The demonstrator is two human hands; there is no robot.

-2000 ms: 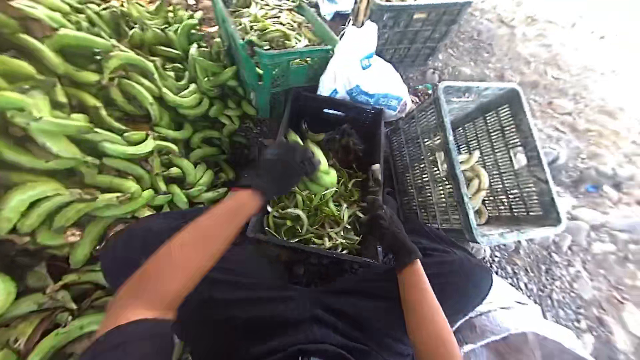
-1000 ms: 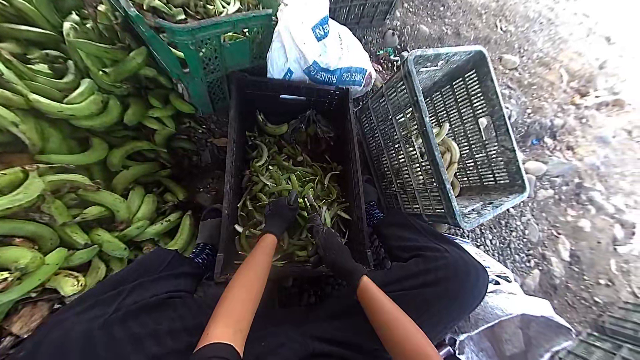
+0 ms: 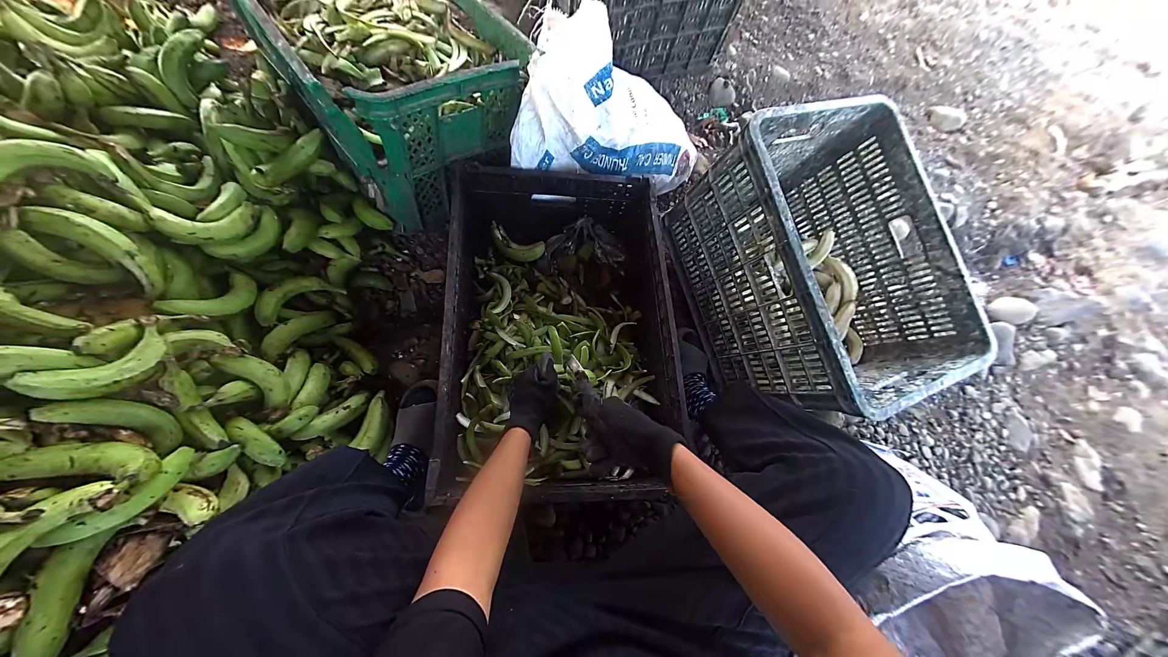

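Both hands wear dark gloves and work over a black plastic crate (image 3: 445, 365) that holds many strips of green plantain peel (image 3: 520, 319). My left hand (image 3: 534, 394) is closed on a green plantain (image 3: 555, 347), mostly hidden by the fingers. Close on its right, my right hand (image 3: 630, 433) grips a slim tool, seemingly a knife (image 3: 577, 367), with its tip near the plantain; its handle is hidden. A curved green piece (image 3: 517, 246) lies near the crate's far end beside a dark clump.
Unpeeled green plantains (image 3: 100, 365) are heaped at the left. A green crate (image 3: 401, 119) of peels stands behind, next to a white sack (image 3: 607, 119). At the right a tilted grey-black crate (image 3: 776, 265) holds several peeled plantains (image 3: 835, 287). Stony ground (image 3: 1031, 401) lies beyond.
The larger green plantain seen in my left hand two seconds ago no longer shows there. Both hands are now close together over the peels. The view has shifted.
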